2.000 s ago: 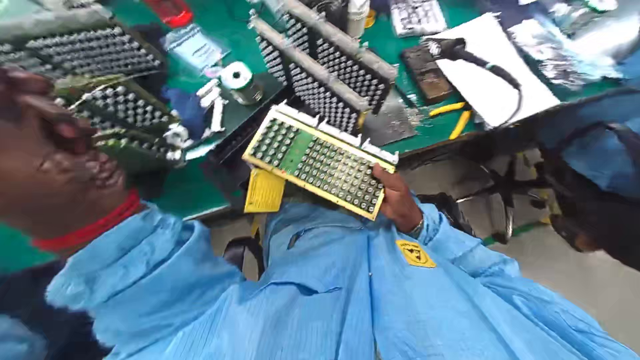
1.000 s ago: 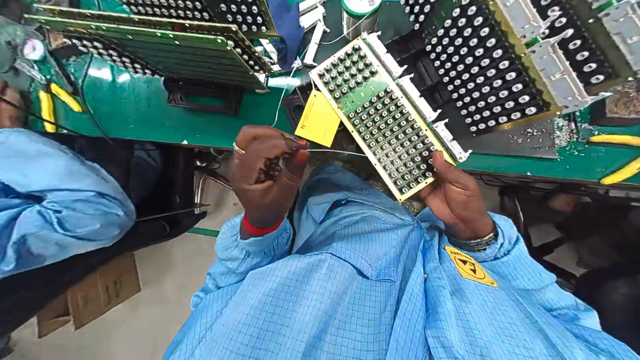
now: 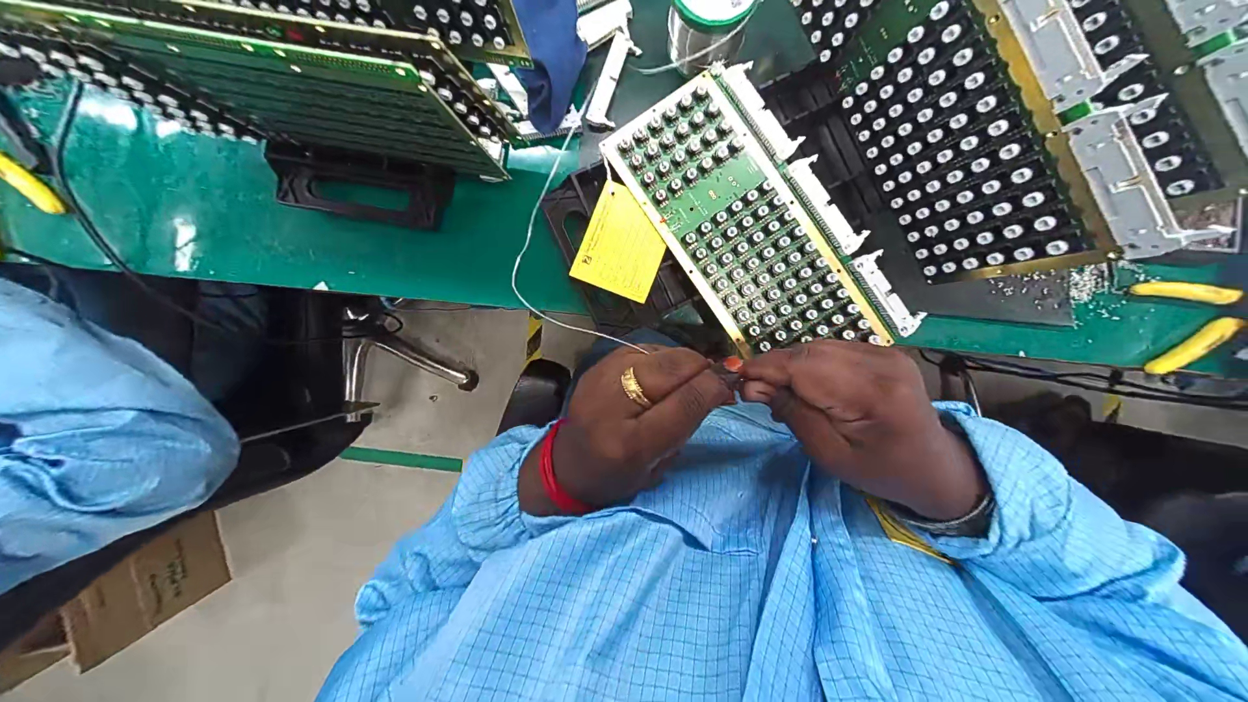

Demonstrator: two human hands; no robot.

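Note:
A green circuit board (image 3: pixel 726 205) with rows of round metal-topped parts and white connectors along one side stands tilted at the table edge, its lower end behind my hands. A yellow tag (image 3: pixel 619 244) hangs from its left side. My left hand (image 3: pixel 634 414), with a ring and a red wrist cord, pinches a thin silvery wire (image 3: pixel 526 244) that curves down from the table. My right hand (image 3: pixel 858 419) meets it fingertip to fingertip just below the board. A small orange-red bit shows between the fingers; what the right fingers grip is hidden.
Upright circuit boards (image 3: pixel 283 88) stand at the left in a black holder (image 3: pixel 361 185); more boards (image 3: pixel 965 146) stand right. A wire spool (image 3: pixel 710 24), loose white connectors (image 3: pixel 609 78) and yellow-handled tools (image 3: pixel 1194 341) lie on the green table (image 3: pixel 468 244). A co-worker's blue sleeve (image 3: pixel 97 429) is at left.
My right hand has moved from the board's lower right edge to meet my left hand, which has come in from the left. The board's lower end now sits behind both hands.

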